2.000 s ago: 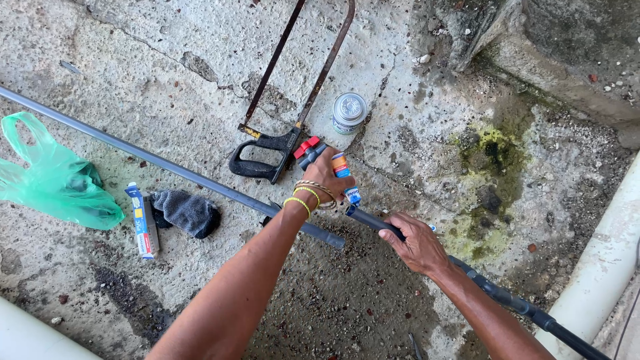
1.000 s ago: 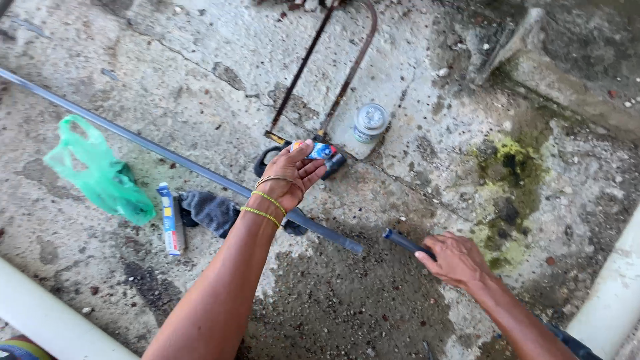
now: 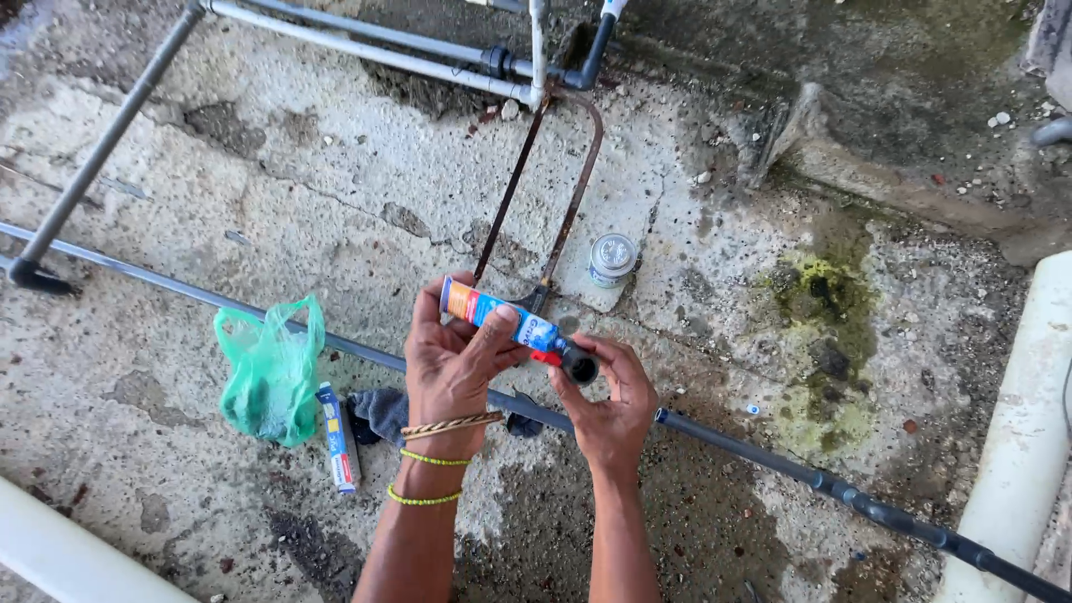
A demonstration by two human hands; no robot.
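My left hand [image 3: 461, 360] holds a blue and orange tube of PVC glue [image 3: 494, 316], its nozzle end at the socket of a dark pipe valve [image 3: 579, 366]. A red handle [image 3: 546, 358] shows on the valve. My right hand [image 3: 607, 394] grips that valve with thumb and fingers. Just right of this hand ends a grey pipe [image 3: 737, 448] with blue at its tip. Another long grey pipe [image 3: 368, 352] passes behind both wrists. Beyond my hands lies a rusty hacksaw [image 3: 578, 193], its handle partly hidden, beside a round lidded can [image 3: 613, 258].
At left lie a green plastic bag [image 3: 272, 377], a blue and white carton [image 3: 337, 440] and a dark grey cloth [image 3: 381, 414]. Joined pipes [image 3: 368, 50] run across the top. Thick white pipes cross the lower left [image 3: 75, 553] and right [image 3: 1013, 427]. A concrete ledge [image 3: 904, 188] stands upper right.
My right hand has let go of the grey pipe and now holds the valve. My left hand has brought the glue tube over to it. The view now takes in more of the pipes ahead.
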